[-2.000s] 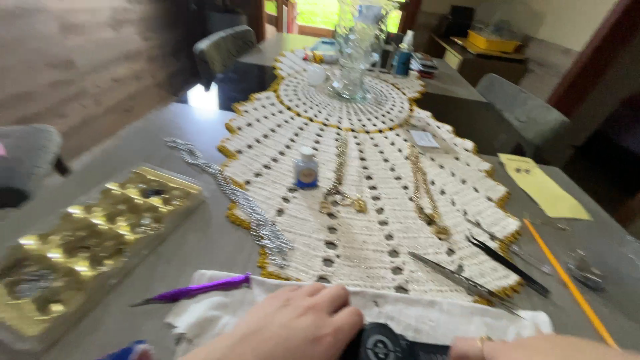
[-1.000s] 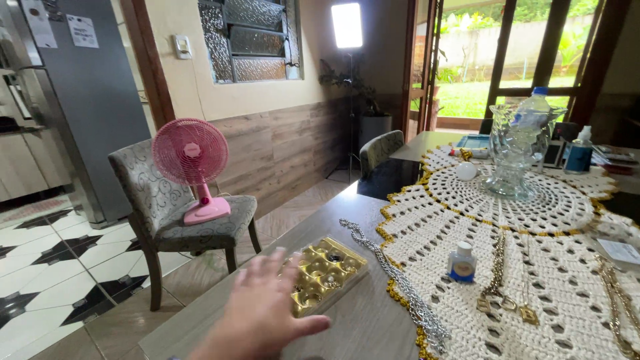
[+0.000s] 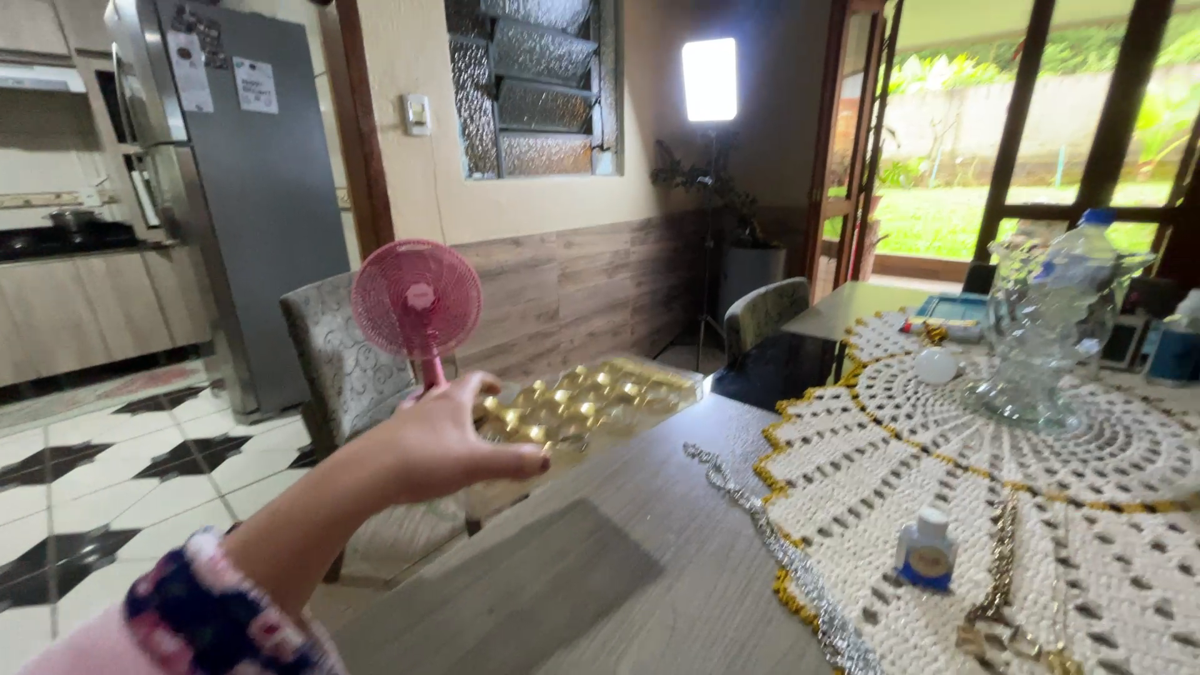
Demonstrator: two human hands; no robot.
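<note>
My left hand (image 3: 436,436) reaches out at centre left, its thumb and fingers around the near end of a gold tray in a clear plastic case (image 3: 586,403). The tray has rounded compartments and is held up past the table's left edge; small items in it are too unclear to name. A silver-coloured chain (image 3: 750,511) lies along the crocheted doily's (image 3: 844,469) left edge. On the doily stand a small white-capped bottle (image 3: 928,550) and, beside it, gold-coloured chains (image 3: 1003,562). My right hand is out of view.
A pink fan (image 3: 417,300) stands on a patterned chair (image 3: 328,347) left of the grey table (image 3: 656,534). A clear glass vase (image 3: 1031,347) and a small white ball (image 3: 936,366) are on the doily. Another chair (image 3: 769,314) is at the far side, near a lit lamp (image 3: 710,80).
The view has swung left since the oldest frame. The tray, on the table before, is now raised in my left hand and out past the table's edge.
</note>
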